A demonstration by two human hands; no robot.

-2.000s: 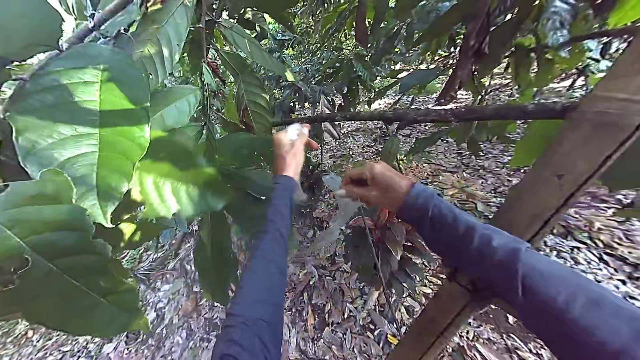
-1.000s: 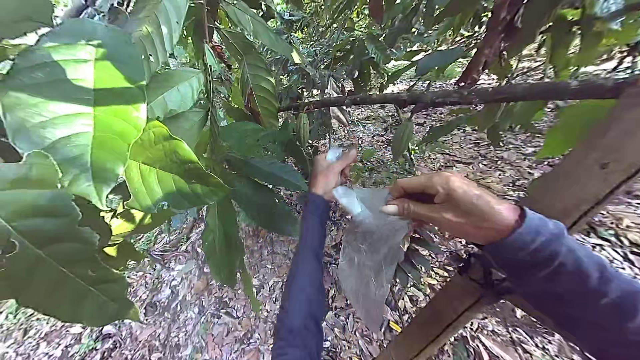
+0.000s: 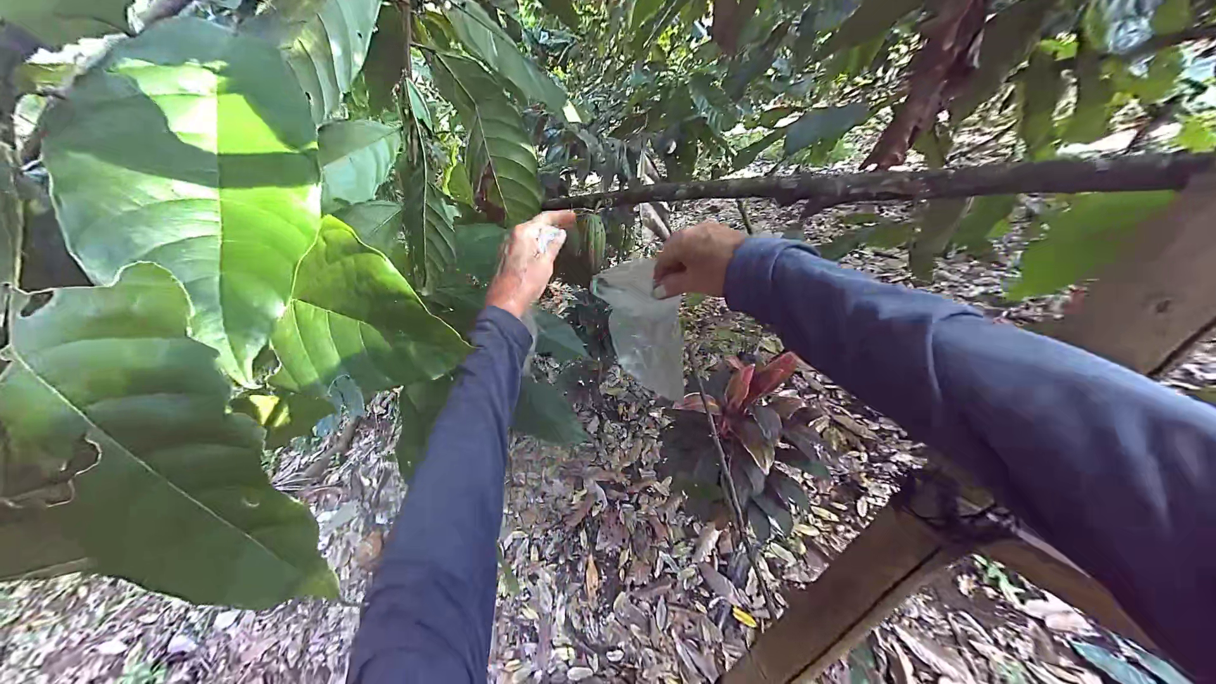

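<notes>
My right hand [image 3: 698,260] pinches the upper edge of a translucent plastic bag [image 3: 646,332], which hangs down below the branch. My left hand [image 3: 530,261] is raised just left of the bag, close under the thin end of the branch [image 3: 817,186]. Some whitish plastic [image 3: 548,239] shows at the left hand's fingers; its extent is hidden. A green ribbed pod, likely cacao, [image 3: 594,243] hangs from the branch between my two hands, just above the bag's opening.
Large green leaves [image 3: 180,180] crowd the left side. Wooden poles [image 3: 855,589] cross at the lower right, tied with dark cord. A red-leaved plant [image 3: 746,408] grows below the bag, above ground covered in dry leaves.
A second ago my hands were together at the bag's top; now they are apart, the left one up beside the pod. The bag still hangs from my right hand.
</notes>
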